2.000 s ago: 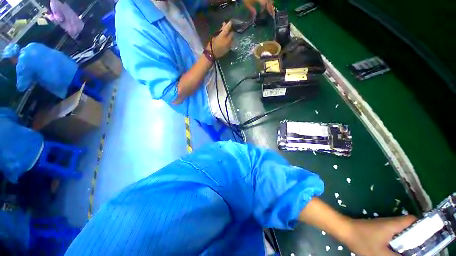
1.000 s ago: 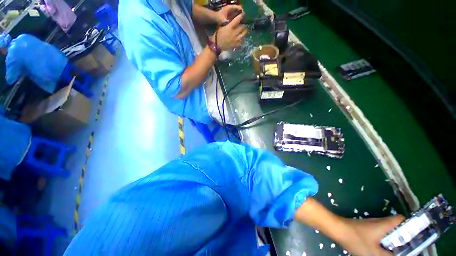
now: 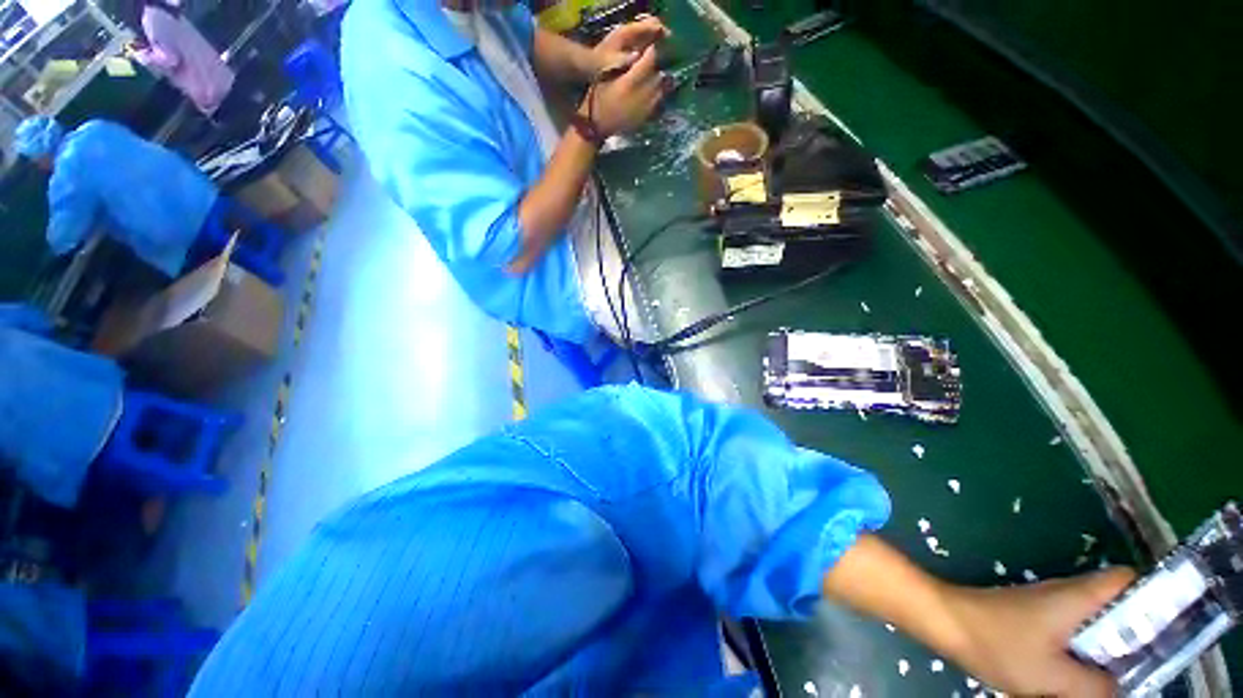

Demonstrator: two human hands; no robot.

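Observation:
My left hand [image 3: 1043, 630] holds an open phone body [image 3: 1159, 620] at the lower right edge of the view, which cuts off part of the phone. The fingers and thumb grip its near end, and its dark board end points up and right. A second open phone body [image 3: 862, 372] lies flat on the dark green bench [image 3: 845, 471], its pale area to the left and its board end to the right. Small white bits [image 3: 954, 486] lie scattered on the bench near my hand. My right hand is not in view.
Black boxy equipment [image 3: 798, 225] with pale labels and black cords stands beyond the lying phone, beside a round brown container [image 3: 732, 147]. A worn whitish rail [image 3: 1016, 334] borders a green belt carrying a phone unit [image 3: 973, 162]. A neighbouring worker [image 3: 450, 164] in blue sits at the bench.
The view has shifted slightly. My left hand still holds the phone body at the lower right. The neighbouring worker's hands have come closer together.

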